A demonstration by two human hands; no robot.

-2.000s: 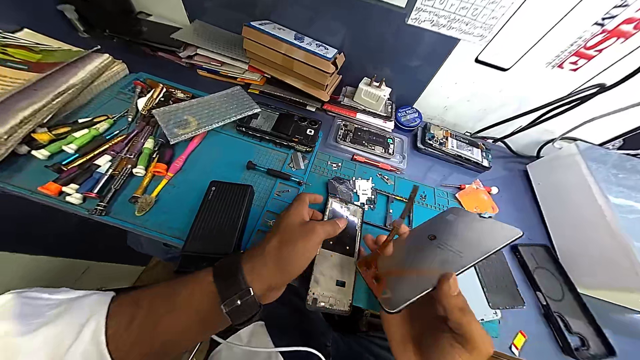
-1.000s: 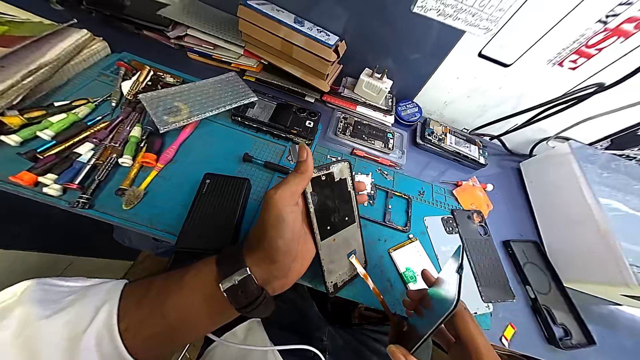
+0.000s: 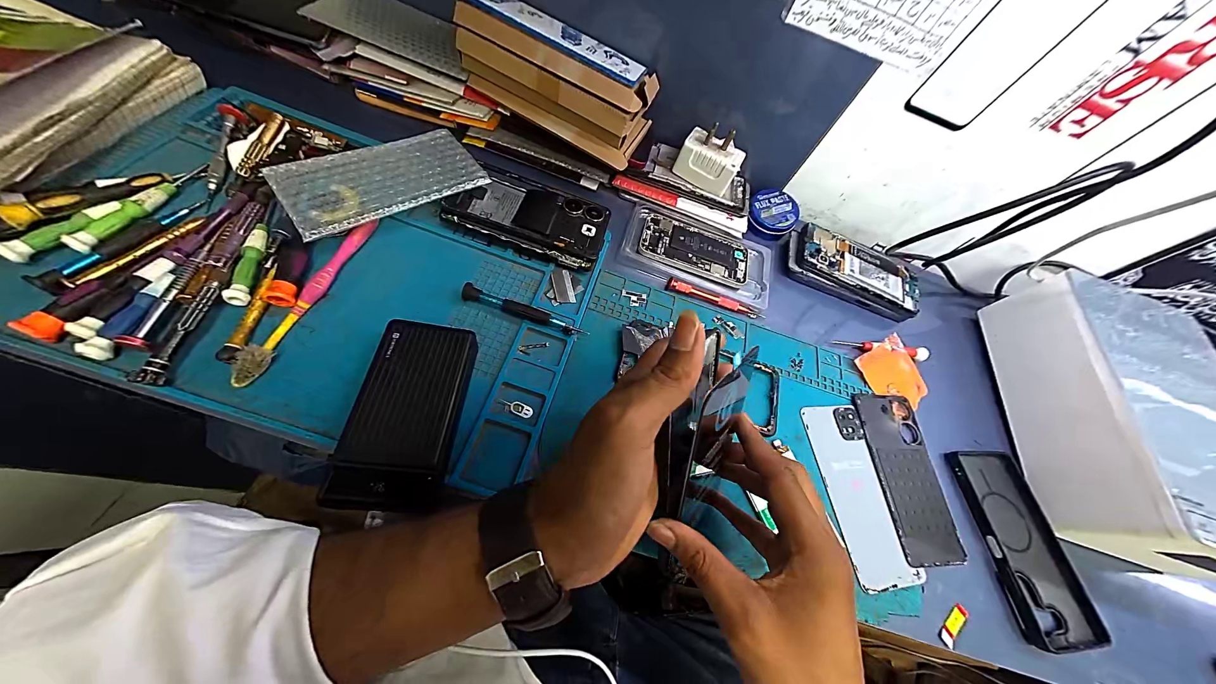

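Observation:
My left hand (image 3: 617, 456) grips the phone frame (image 3: 676, 456) by its edge, palm to the left, thumb up along the top. Turned almost edge-on to the camera, the frame shows little of its faces. Close against its right side is the phone screen (image 3: 722, 404), also tilted steeply, with a clear film at its edge. My right hand (image 3: 774, 551) has its fingers on the screen's right side and its thumb by the frame's lower edge. Whether the two parts touch all along is hidden. A white battery (image 3: 763, 511) shows partly behind the right fingers.
Left of the hands lie a black power bank (image 3: 404, 408) and a dark screwdriver (image 3: 518, 308). Many screwdrivers (image 3: 190, 266) cover the mat's left. Opened phones (image 3: 693, 249) stand behind. On the right are a light back cover (image 3: 860, 494), a dark cover (image 3: 912, 484) and a black case (image 3: 1026, 551).
The screen, held apart to the right of the frame before, is now up against it. My left hand has turned the frame from face-up to nearly edge-on. The flex cable seen earlier is out of sight.

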